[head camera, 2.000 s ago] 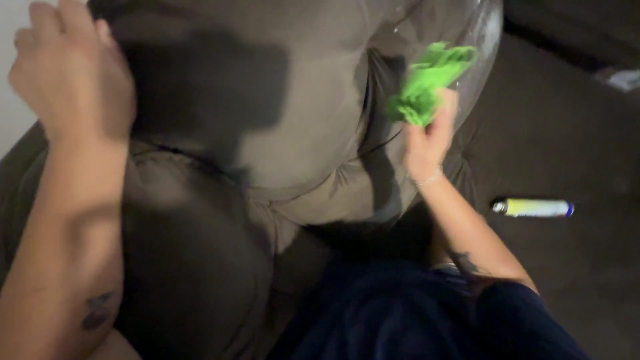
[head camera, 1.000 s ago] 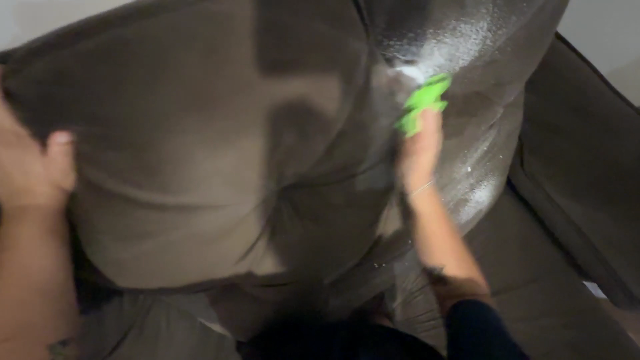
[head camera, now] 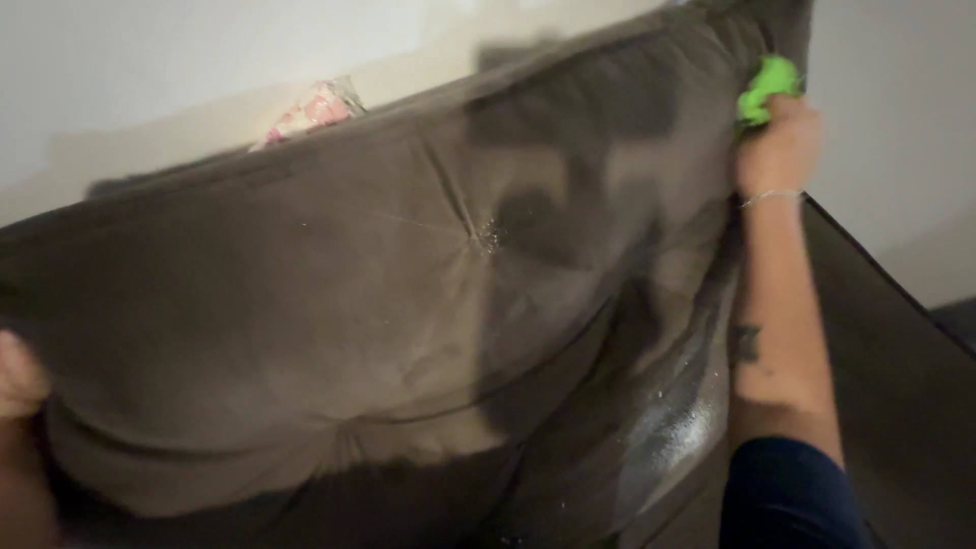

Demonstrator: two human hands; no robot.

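My right hand [head camera: 779, 149] is closed on a bright green cloth [head camera: 768, 90] at the upper right corner of a brown sofa back cushion [head camera: 320, 290]. At the left edge of the view, my left hand [head camera: 19, 377] is against the cushion's left side; only part of it shows and its fingers are mostly cut off. White foam [head camera: 682, 431] lies on the cushion's lower right side, below the cloth. A few small white specks sit around the tufted dimple near the middle of the cushion.
A pale wall [head camera: 191, 61] rises behind the sofa. A clear plastic bag with pink and white contents [head camera: 316, 110] shows above the cushion's top edge. The brown sofa arm [head camera: 884, 305] slopes down at the right. Shadows fall across the cushion.
My right hand has moved with the green cloth from beside the foam to the cushion's upper right corner. The view has shifted, and the tube-shaped container seen earliest is out of view.
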